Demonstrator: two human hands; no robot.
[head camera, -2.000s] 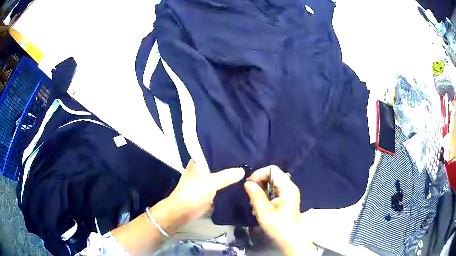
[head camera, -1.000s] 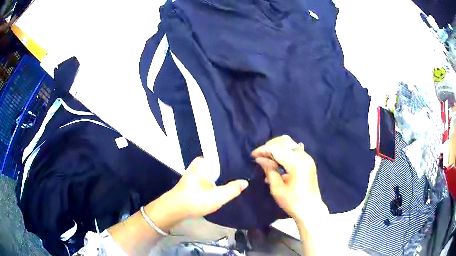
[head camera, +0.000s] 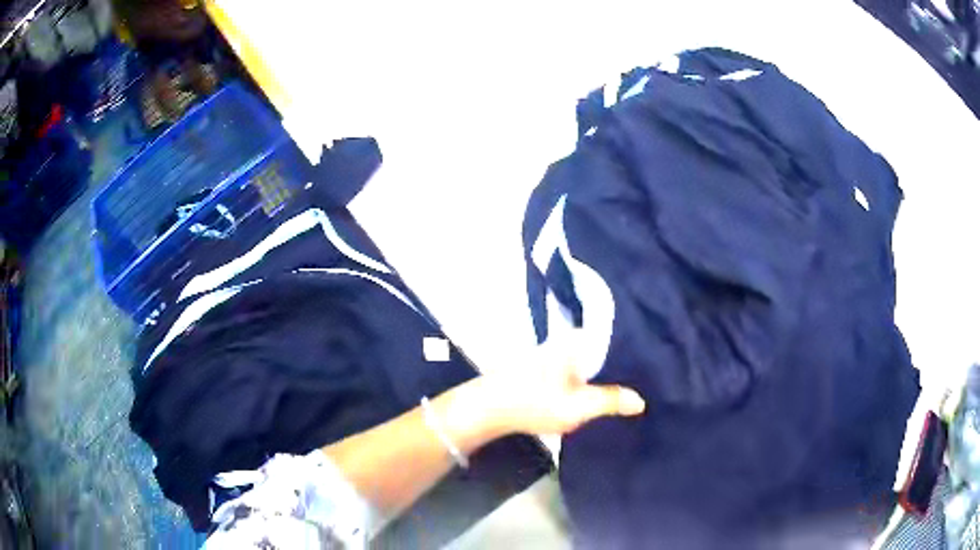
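Note:
A navy garment (head camera: 752, 430) with a white side stripe and a small white label lies spread on the white tabletop (head camera: 441, 118). My left hand (head camera: 537, 403) is at its left edge by the stripe. The thumb lies on top of the navy fabric; the fingers are hard to make out against the white. My right hand is not in view. The garment's near edge runs out of the bottom of the picture.
A darker navy garment pile (head camera: 290, 376) with white stripes and a white tag lies at left. Behind it is a blue plastic crate (head camera: 172, 161). A red-edged phone (head camera: 925, 464) and part of a striped cloth (head camera: 913, 534) show at lower right.
The view has swung left, showing more floor and crate. My right hand has left the picture. My left hand stays at the garment's left edge. The garment's upper part looks more bunched.

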